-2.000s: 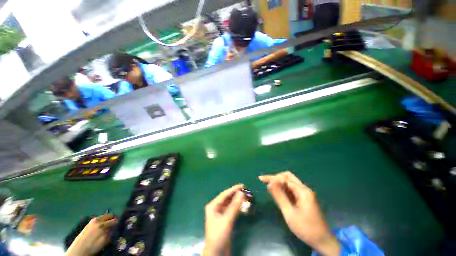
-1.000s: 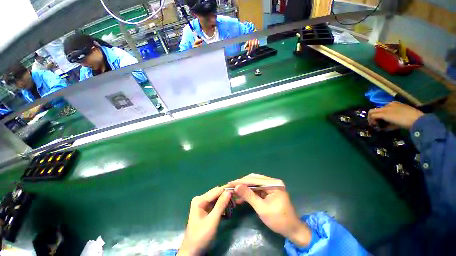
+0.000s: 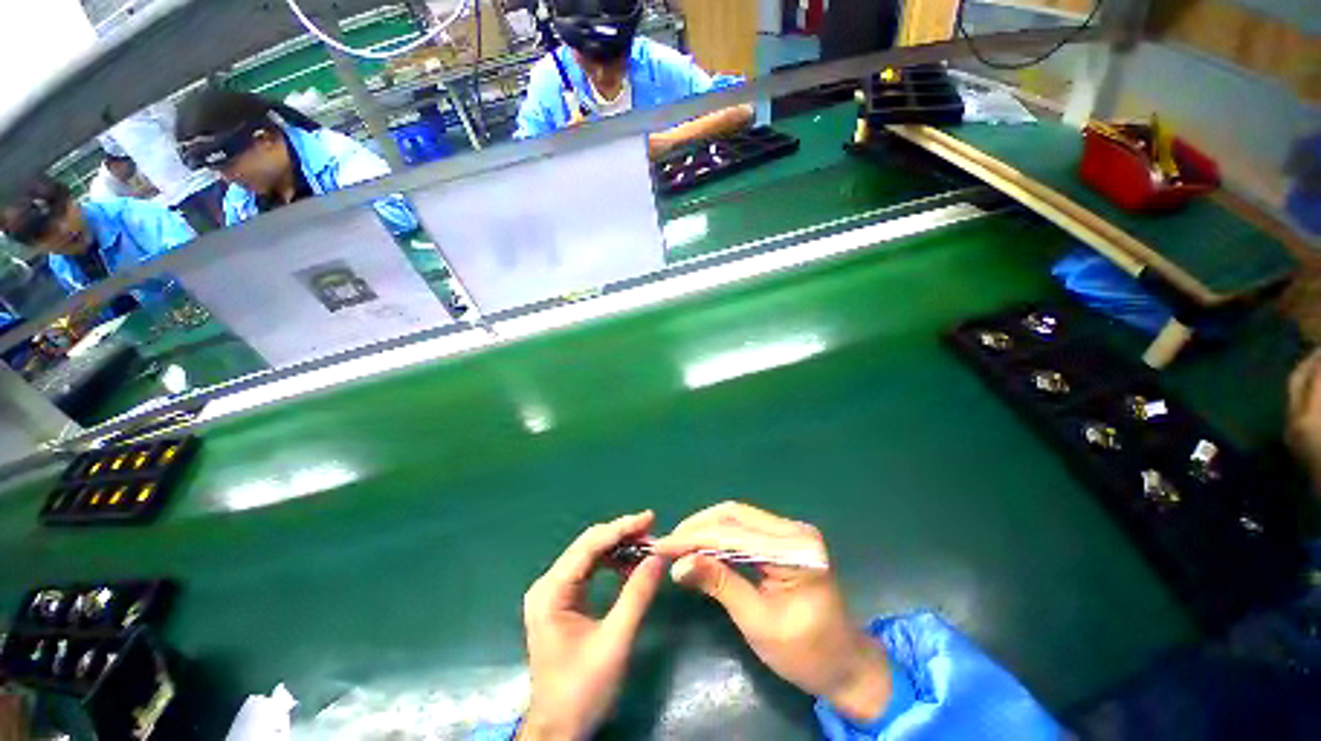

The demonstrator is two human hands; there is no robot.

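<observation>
My left hand (image 3: 591,623) pinches a small dark and silver round piece (image 3: 629,552), perhaps a watch head, between thumb and fingertips. My right hand (image 3: 775,601) holds a thin silver tool (image 3: 746,556), tweezers or a fine screwdriver. Its shaft lies level and sticks out to the right along the fingers. Its tip meets the piece at the left fingertips; the exact contact is hidden by the fingers. Both hands are close together above the green surface (image 3: 478,492).
A black tray with round pieces (image 3: 1079,410) lies right. Black trays (image 3: 123,482) (image 3: 90,608) lie left, with a tilted black box (image 3: 138,695) and white tissue (image 3: 265,715). A red bin (image 3: 1145,171) is on the shelf. People sit beyond the divider; a person's part shows at the right edge.
My hands have come together and the silver tool now points more at the piece. The neighbour's hand has left the right tray. The left trays and box have shifted in view.
</observation>
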